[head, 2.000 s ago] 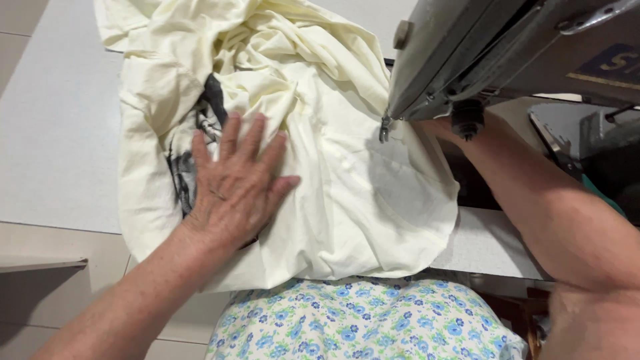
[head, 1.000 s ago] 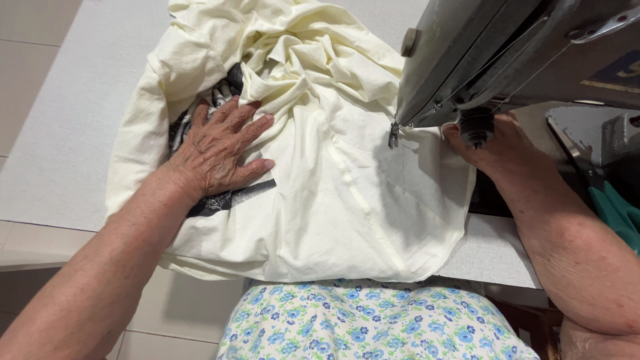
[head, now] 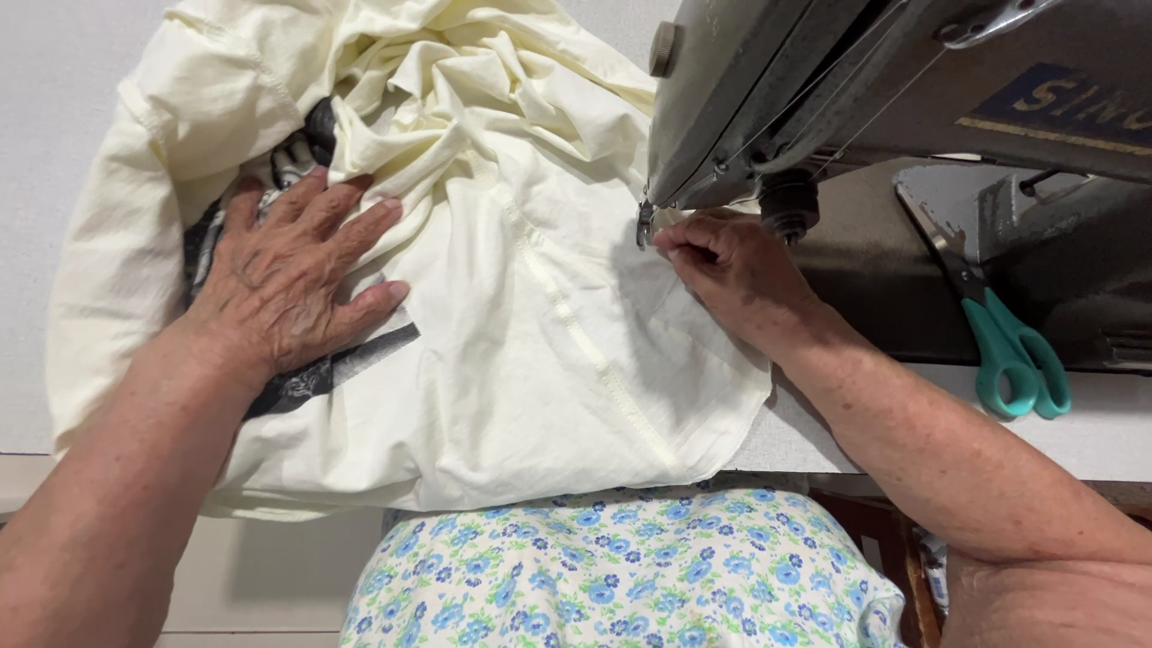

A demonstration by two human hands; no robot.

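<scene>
A pale yellow fabric garment (head: pixel 558 360) with stitched seams and a dark printed patch (head: pixel 297 387) lies bunched over the sewing table. My left hand (head: pixel 288 270) rests flat on it, fingers spread, partly over the print. Beside the needle and presser foot (head: pixel 644 223) of a Singer sewing machine (head: pixel 864 90), my right hand (head: pixel 738 270) has thumb and forefinger pinched together at the cloth's right part. Whether the fingertips grip cloth or thread is too small to tell.
Scissors with teal handles (head: pixel 1012 360) lie on the machine bed at the right. The white table's front edge (head: pixel 837 450) runs just above a lap in blue-flowered fabric (head: pixel 612 576). Threads run down along the machine head.
My right hand, earlier largely behind the machine head, has come left to the presser foot, fingertips now showing. My left hand stays spread on the garment. The scissors show more fully.
</scene>
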